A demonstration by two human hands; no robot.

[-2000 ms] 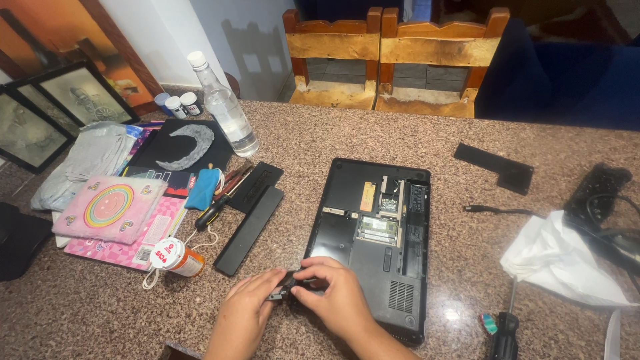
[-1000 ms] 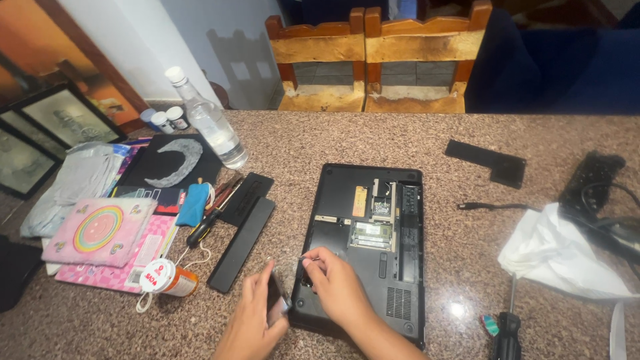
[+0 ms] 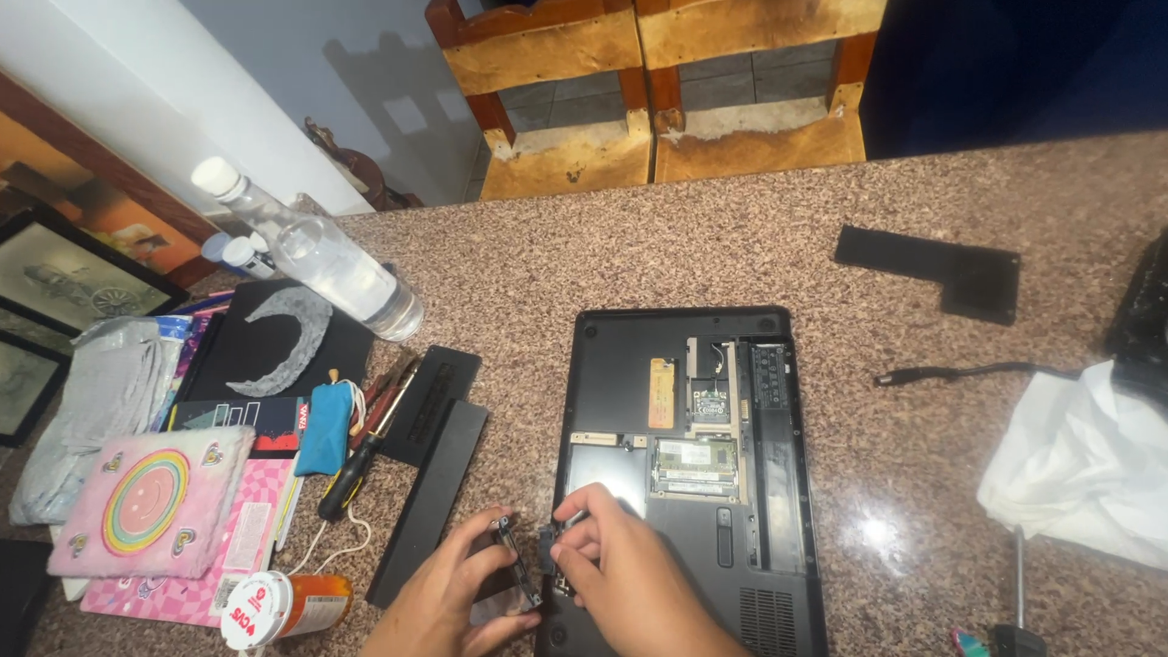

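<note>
A black laptop point(image 3: 680, 511) lies bottom side up, its memory module point(image 3: 695, 464) and wireless card point(image 3: 712, 405) exposed. My left hand point(image 3: 456, 584) grips a thin dark part with a metal edge point(image 3: 518, 561), likely a drive, just left of the laptop. The fingers of my right hand point(image 3: 611, 570) pinch a small dark piece point(image 3: 547, 545) at the laptop's left edge; the fingers partly hide it. A long black battery point(image 3: 429, 502) and a black cover point(image 3: 438, 401) lie left of my hands.
Left stand a clear bottle point(image 3: 338, 274), an orange pill bottle point(image 3: 315, 604), a yellow-black screwdriver point(image 3: 351, 474) and a pink fuzzy notebook point(image 3: 151, 502). Right are a black cover plate point(image 3: 931, 269), a cable point(image 3: 967, 370), white cloth or paper point(image 3: 1077, 465) and another screwdriver point(image 3: 1018, 584).
My hands were together beside the laptop two seconds ago; they have since parted, the left with the thin part, the right at the laptop's edge. The view has shifted.
</note>
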